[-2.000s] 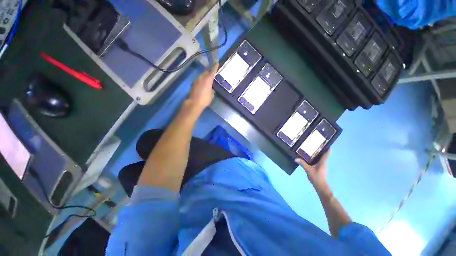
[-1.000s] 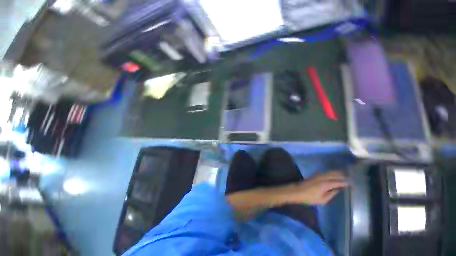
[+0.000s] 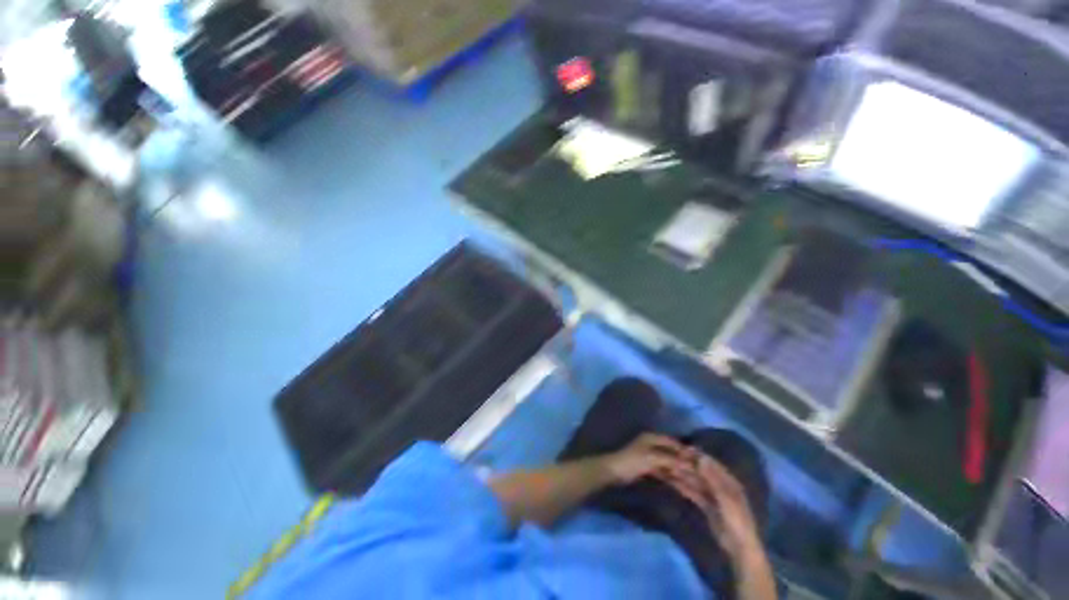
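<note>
My left hand and my right hand meet above my dark-trousered knees. Their fingers touch or overlap, and blur hides their exact pose; I see no object in them. A long black phone tray lies left of my knees, its pockets dark and too blurred to tell if filled. On the green bench, a blue-grey coupling plate has a dark smartphone at its far end. A white-faced phone lies alone to its left.
A black mouse and a red pen-like tool lie right of the plate. Behind stand a tester with a bright screen and a black case. A pale paper lies at the bench's left. Stacked goods stand far left.
The view has swung left. The tray with white-faced phones, held in both hands two seconds ago, is out of view. My left hand has moved from beside it to my lap, meeting my right hand.
</note>
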